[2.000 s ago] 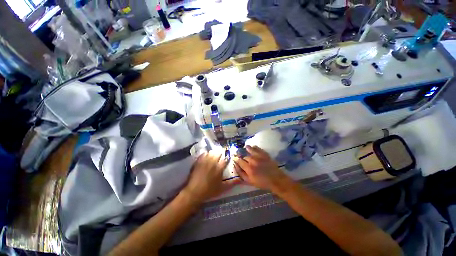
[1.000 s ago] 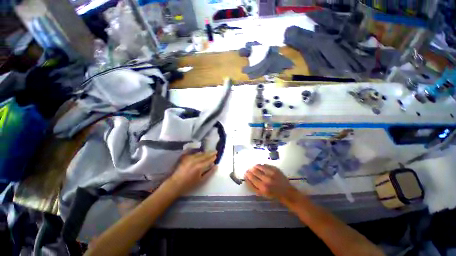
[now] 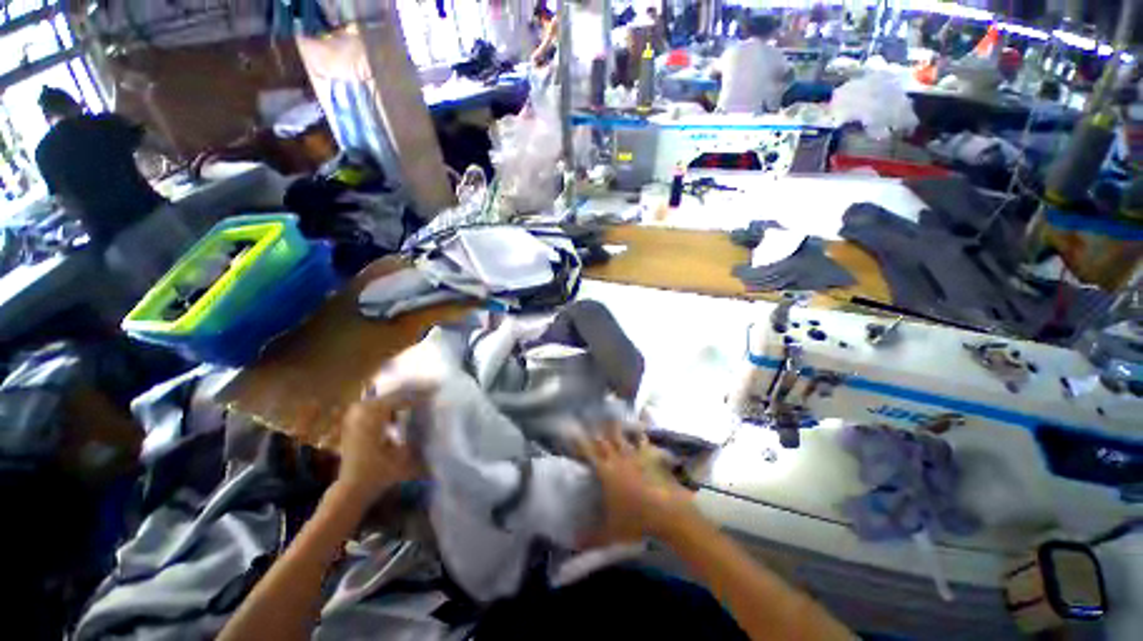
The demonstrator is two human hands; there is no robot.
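The light grey garment in progress [image 3: 483, 470] is bunched up in front of me, left of the sewing machine [image 3: 877, 382]. A dark grey panel [image 3: 599, 344] shows at its upper right. My left hand [image 3: 382, 438] grips the garment's left side, its fingers partly hidden by cloth and blurred. My right hand [image 3: 623, 482] is on the garment's right side, fingers spread over the cloth; whether it grips is unclear. The presser foot and needle area [image 3: 787, 432] has no garment under it.
Small blue-grey pieces [image 3: 909, 482] lie on the machine bed, left of a square-topped container [image 3: 1059, 586]. A grey and black bundle [image 3: 501, 266] lies behind the garment. Green and blue baskets [image 3: 232, 288] stand at left. More cloth [image 3: 188, 551] hangs lower left. People are in the background.
The view has swung left and up. Both hands have moved left from the machine bed onto the garment, which is gathered up and lifted towards me.
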